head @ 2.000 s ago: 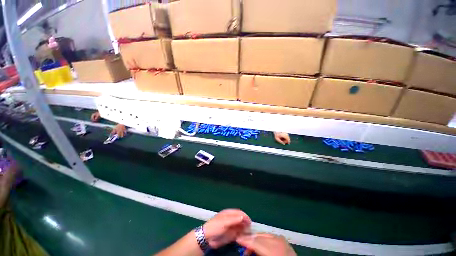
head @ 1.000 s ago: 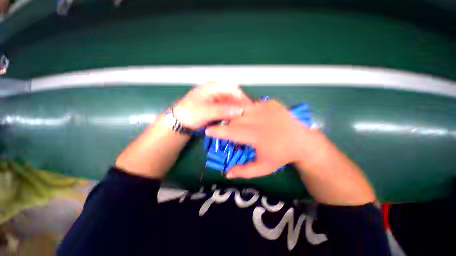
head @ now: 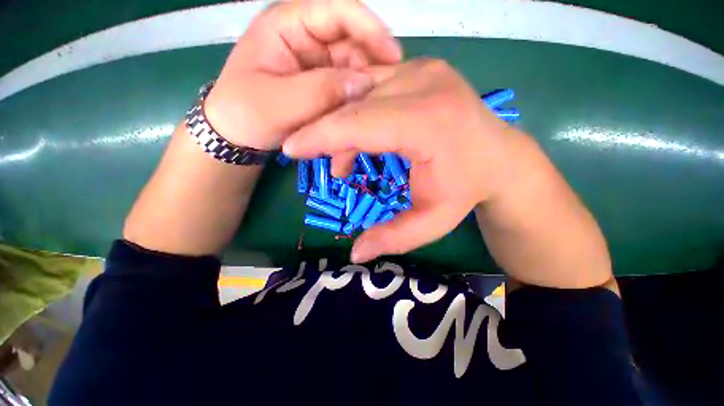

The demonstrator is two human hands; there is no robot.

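Blue battery cells [head: 361,210] with thin red and black leads lie piled on the green bench in front of me, partly under my hands. A few more cells [head: 500,103] show beyond my right wrist. My left hand [head: 298,75], with a metal watch [head: 214,135] on the wrist, is above the far left side of the pile with its fingers curled. My right hand [head: 413,143] crosses over the pile and meets the left at the fingertips, its thumb spread toward me. Whether anything is between the fingers is hidden.
The glossy green bench [head: 103,151] curves across the view. A white rail [head: 508,22] runs along its far side, with the dark green belt [head: 675,20] beyond. My dark shirt fills the bottom. A yellow-green cloth [head: 40,281] shows at the lower left.
The view has tilted down from the line with cartons and belt units to my bench. Since the last earlier frame, my hands and the pile appear larger and my hands higher in the picture.
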